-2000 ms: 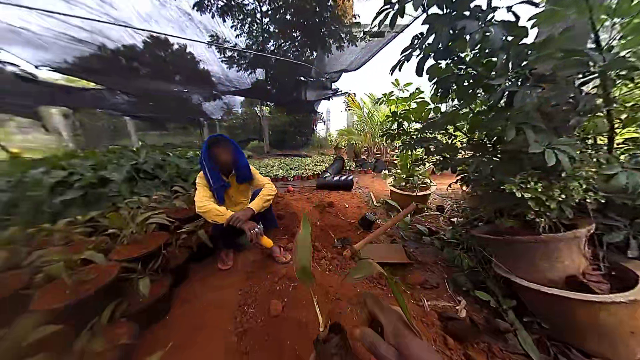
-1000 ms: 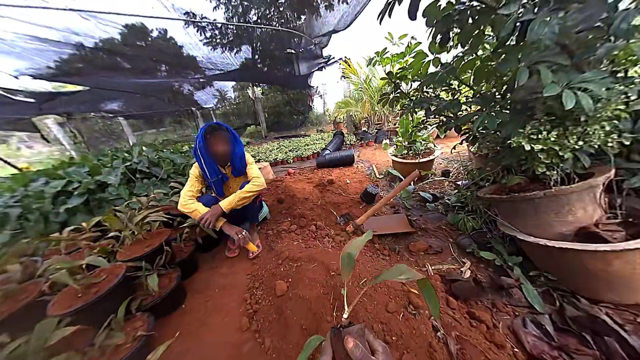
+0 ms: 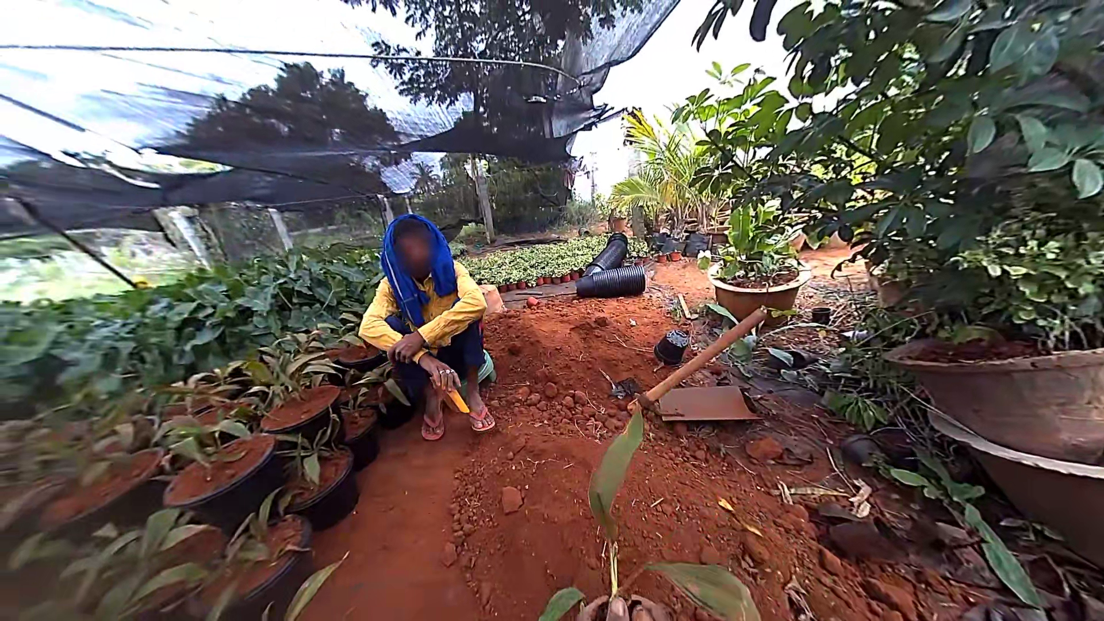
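At the bottom edge, a broad-leaved seedling (image 3: 612, 509) stands upright, its long green leaves spread over the red soil. Fingertips of my right hand (image 3: 640, 611) show at the base of its stem, closed about it; the rest of the hand is cut off by the frame. Whether my left hand is also at the base cannot be told. Beyond the seedling, a hoe with a wooden handle (image 3: 709, 358) and a flat metal blade (image 3: 703, 404) lies on the mound of loose red soil (image 3: 552, 466).
A person (image 3: 431, 319) in a yellow shirt and blue head cloth sits ahead, holding something yellow (image 3: 458, 401). Black pots of plants (image 3: 228, 487) line the left. Large planters (image 3: 1018, 405) stand at right. Stacked black pots (image 3: 612, 282) lie behind, and shade netting (image 3: 285, 172) hangs overhead.
The hand and root ball seen at the bottom one second ago are now mostly below the frame. The seated person's head has lowered slightly. The view has shifted left since two seconds ago.
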